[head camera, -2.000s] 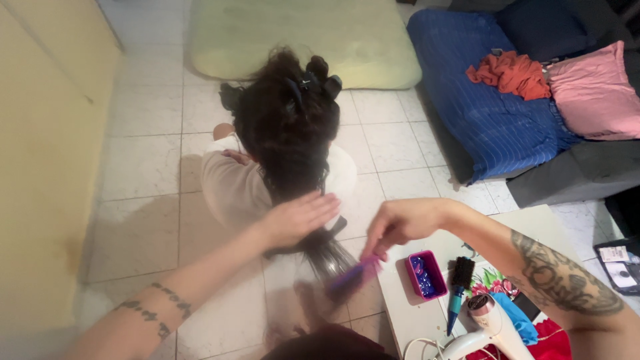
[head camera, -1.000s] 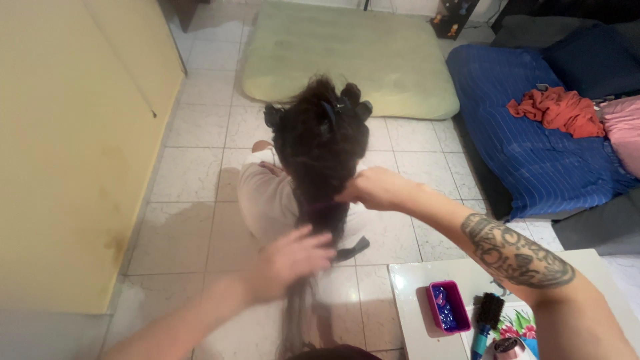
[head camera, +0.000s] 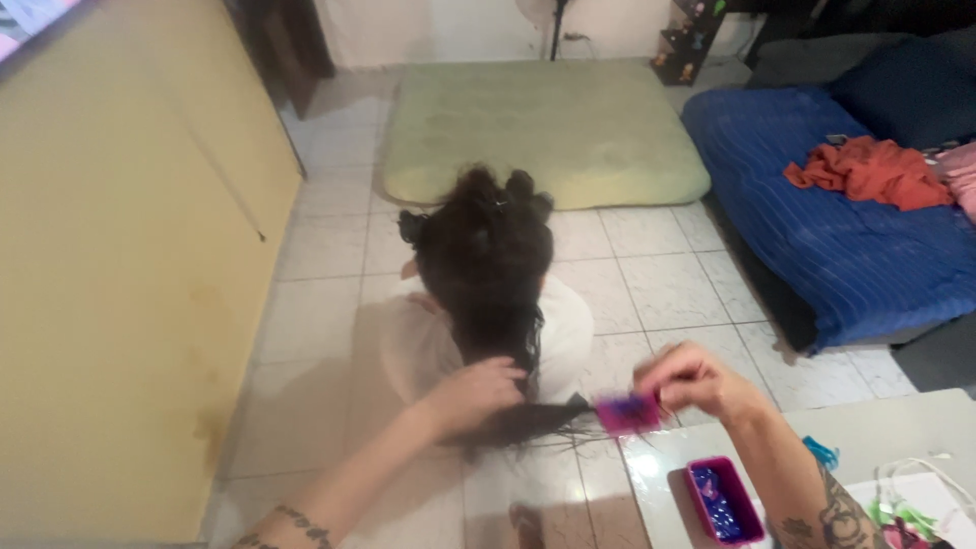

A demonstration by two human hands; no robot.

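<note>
A person with long dark hair (head camera: pixel 488 274), partly clipped up with black hair clips (head camera: pixel 412 227), sits low in front of me, seen from behind in a white top (head camera: pixel 568 328). My left hand (head camera: pixel 480 389) is closed around the lower hair at the person's back. Off to the right, my right hand (head camera: pixel 690 381) grips a pink and purple comb (head camera: pixel 629 412), blurred, at the ends of the hair drawn out sideways. Below that hand a magenta tray (head camera: pixel 746 526) with small blue shiny items stands on a white table (head camera: pixel 656 457).
Beyond the person a green mattress (head camera: pixel 541 130) lies on the tiled floor. A yellow wall panel (head camera: pixel 137 305) stands at left. At right is a sofa with a blue cover (head camera: pixel 801 252) and an orange cloth (head camera: pixel 877 175). A white cord (head camera: pixel 907 465) lies on the table.
My right hand has moved away from the hair near the neck, out to the right with the comb. The hair ends, hanging down a second ago, now stretch to the right.
</note>
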